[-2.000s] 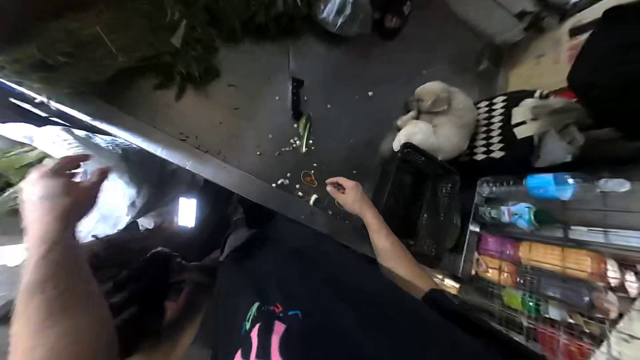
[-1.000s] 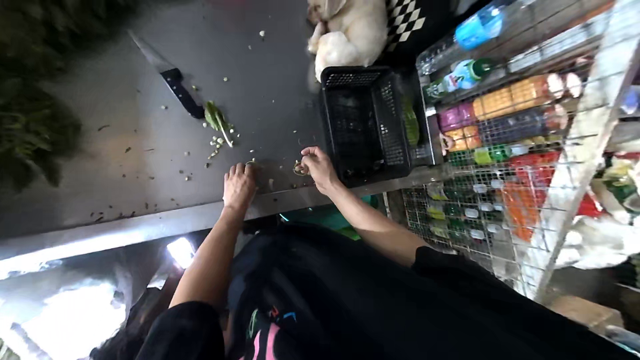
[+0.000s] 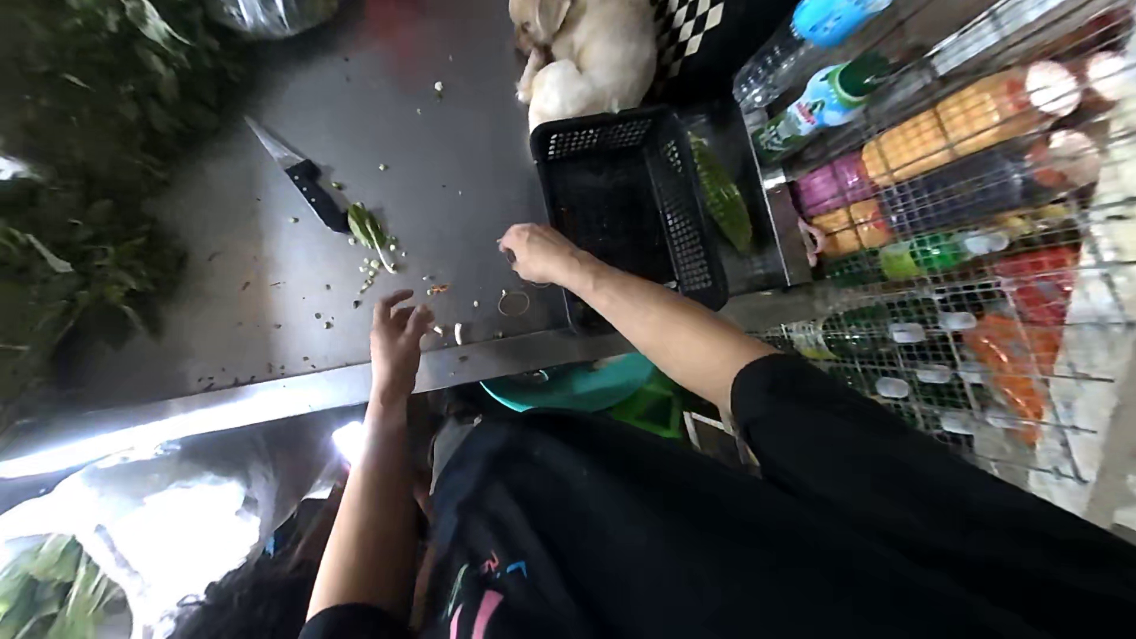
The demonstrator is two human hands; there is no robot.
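My left hand (image 3: 398,342) hovers over the front edge of the metal table (image 3: 444,204), fingers apart and holding nothing. Near its fingertips lie small white and orange scraps. My right hand (image 3: 538,254) is just left of the black plastic basket (image 3: 612,213), fingers curled; whether something small is pinched in them I cannot tell. Below it, on the tabletop, sits a thin rubber band or ring (image 3: 513,303). A knife with a black handle (image 3: 317,195) rests left of centre, beside a piece of green vegetable (image 3: 367,229) and scattered crumbs.
Leafy greens (image 3: 80,169) are piled at the left. A light-coloured dog (image 3: 595,53) lies behind the basket. Right of the basket is a green bitter melon (image 3: 721,193), then a wire rack (image 3: 976,266) of bottles. Below the table edge are a teal basin (image 3: 577,383) and a plastic bag (image 3: 169,515).
My left hand has moved from the plastic bag to the table edge, and its fingers have lifted and spread since one second ago. My right hand is now beside the basket. The view has shifted.
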